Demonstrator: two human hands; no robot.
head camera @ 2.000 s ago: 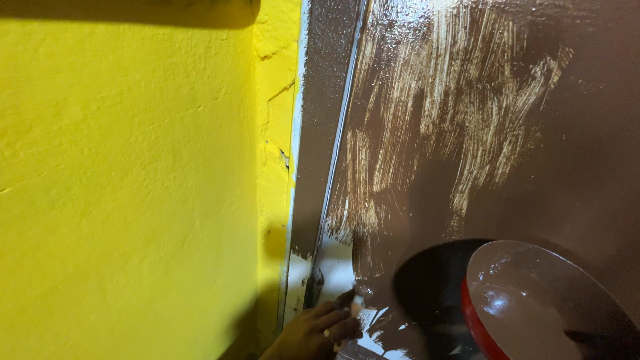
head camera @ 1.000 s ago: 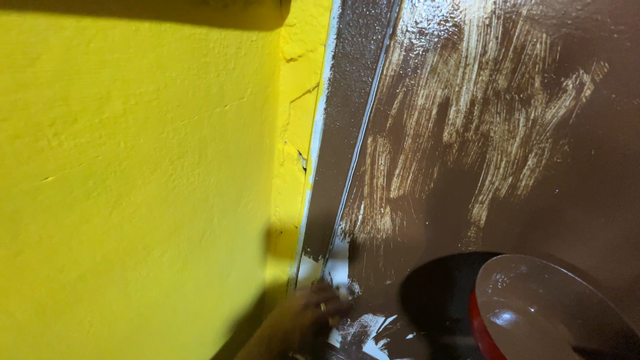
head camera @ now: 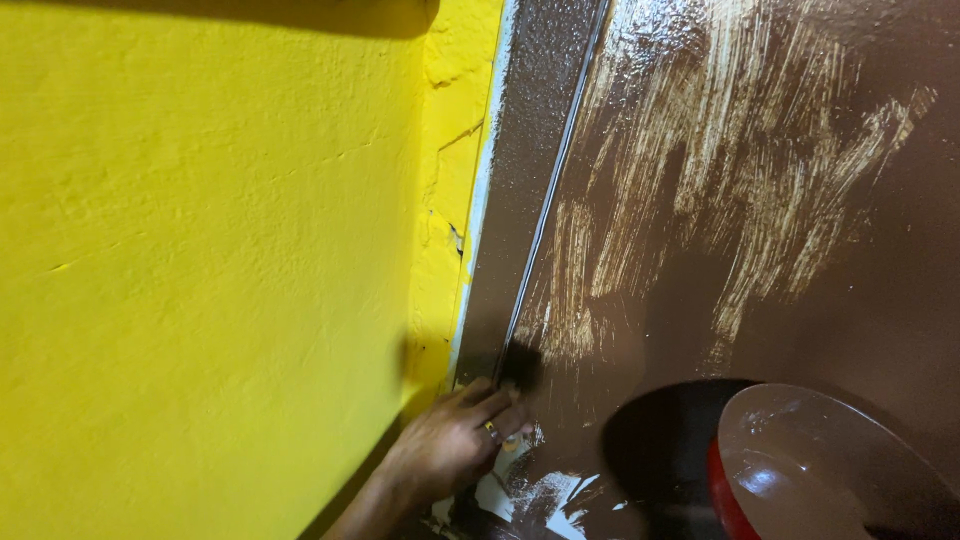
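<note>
My left hand (head camera: 469, 435), wearing a ring, reaches in from the bottom and presses near the groove between the brown frame strip (head camera: 517, 202) and the brown-painted panel (head camera: 750, 300). Its fingers are closed around what looks like a paintbrush, mostly hidden by the hand. Under and beside the fingers, pale unpainted patches (head camera: 559, 495) show streaks of brown. A red container (head camera: 724, 487) of brown paint (head camera: 795, 465) stands out at the lower right; what supports it is hidden. My right hand is outside the picture.
A yellow wall (head camera: 210, 262) fills the left side and meets the frame at a rough, cracked yellow edge (head camera: 442, 172). Streaky, lighter brush marks (head camera: 720, 150) cover the upper panel. The container casts a dark shadow on the panel.
My left hand has moved up slightly along the frame's lower part. Pale surface seen earlier beside the groove now shows brown or lies behind the hand.
</note>
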